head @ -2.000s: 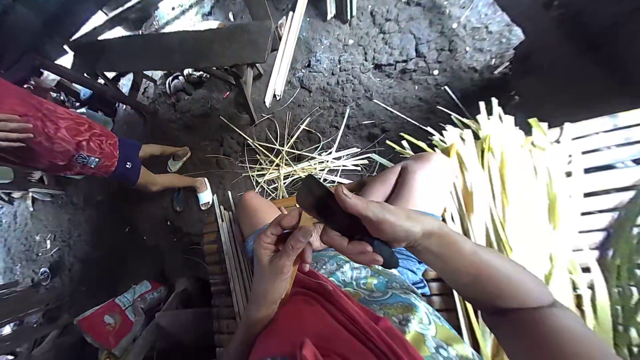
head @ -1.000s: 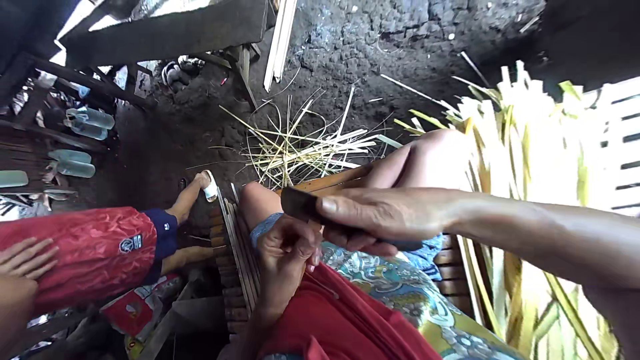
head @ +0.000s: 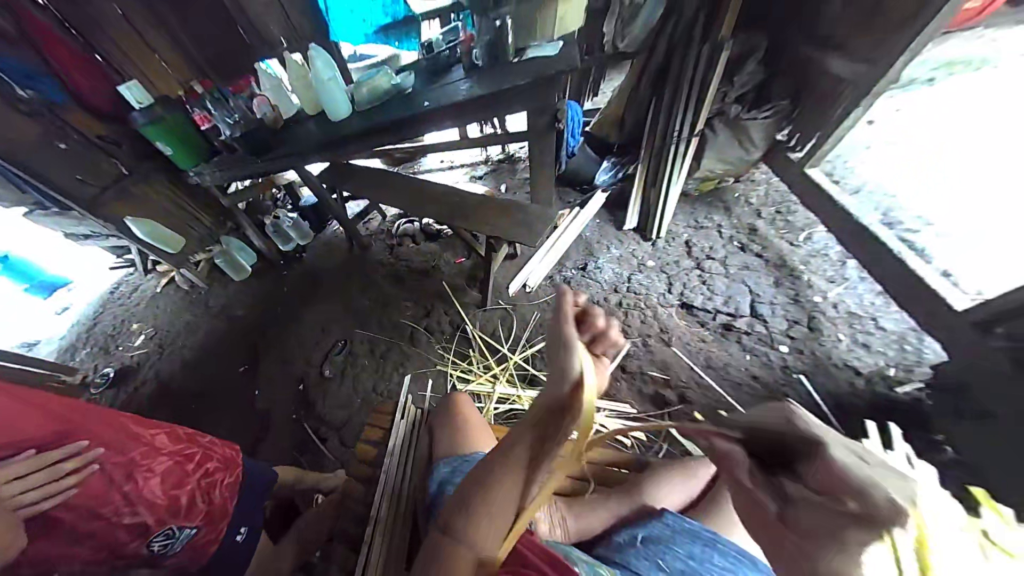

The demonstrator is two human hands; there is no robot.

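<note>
My left hand (head: 588, 332) is raised at the middle with its fingers curled. A yellow plant-fibre strip (head: 552, 488) rises along my left forearm and reaches this hand. Near the wrist a thin length parts from it and runs to my right hand (head: 808, 480), which is blurred at the lower right and closed on its end. A dark patch shows among the right fingers; whether it is the dark tool cannot be told. Loose cut strips (head: 500, 364) lie on the dirt ground beyond my knees.
A person in red clothing (head: 120, 472) is close on the left. Long slats (head: 392, 488) lie beside my leg on the bamboo seat (head: 380, 436). Pale strips (head: 928, 520) are piled at the lower right. Ahead stand a wooden table (head: 432, 100) with bottles and upright slats (head: 680, 136).
The view has swung up toward the table. My hands, close together over my lap before, are now apart, the left raised and the right out to the side, with a strip between them.
</note>
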